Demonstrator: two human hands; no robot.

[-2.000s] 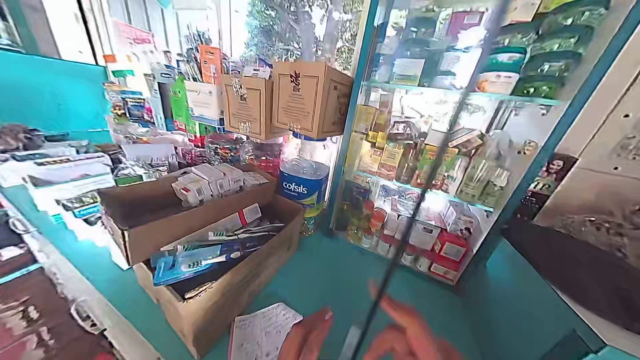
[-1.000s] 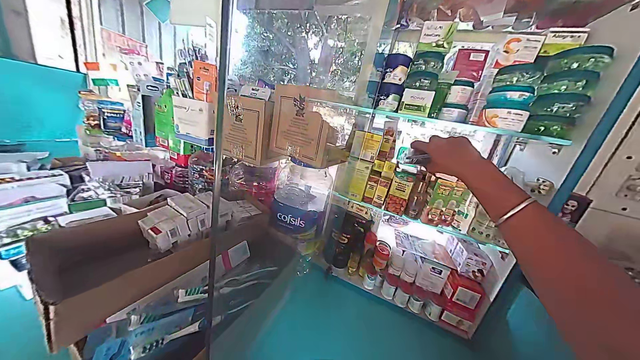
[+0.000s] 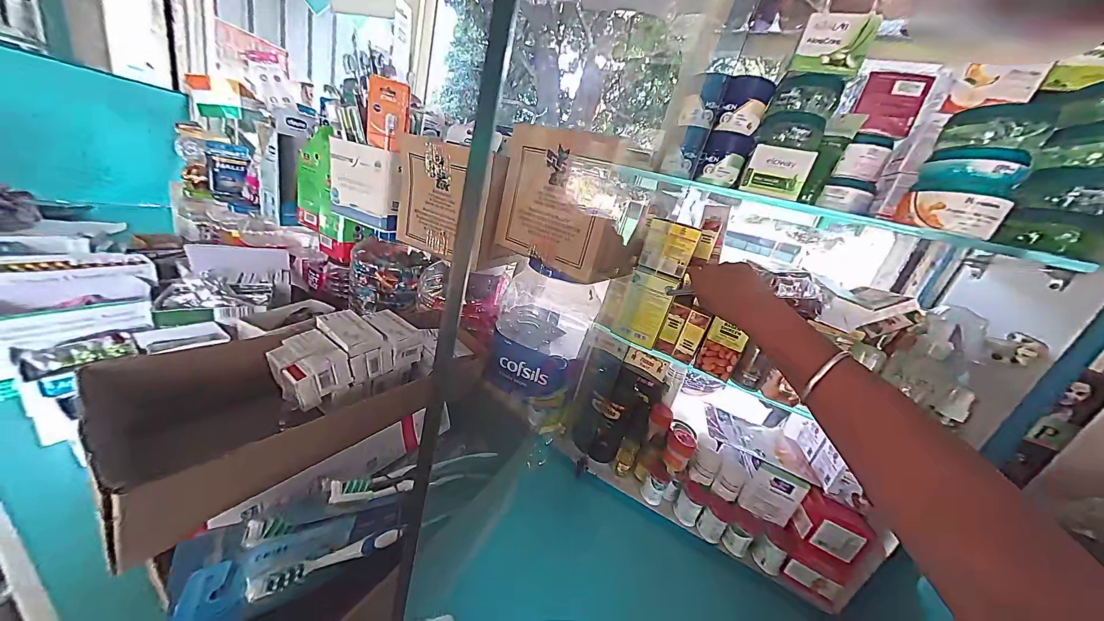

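My right hand (image 3: 724, 289) reaches from the right into the middle glass shelf of a display cabinet, a bangle on its wrist. Its fingers are at a stack of small yellow boxes (image 3: 671, 250); whether they grip one cannot be told. Under it stand a yellow box with an almond picture (image 3: 723, 348) and narrow yellow boxes (image 3: 683, 332). Lidded green jars (image 3: 806, 95) fill the shelf above. Small white bottles with red caps (image 3: 690, 502) and red boxes (image 3: 835, 528) stand on the bottom shelf. My left hand is out of view.
A glass door edge (image 3: 461, 285) crosses the view. Left of it are a cardboard box (image 3: 250, 466) with small white cartons (image 3: 345, 354) and packaged toothbrushes (image 3: 319, 565). A clear plastic jar with a blue label (image 3: 526, 362) and brown cartons (image 3: 561, 203) stand beside the cabinet.
Both hands were low by the counter two seconds ago; my right hand then went up into the cabinet and has since shifted left toward the yellow boxes. The left hand has left view.
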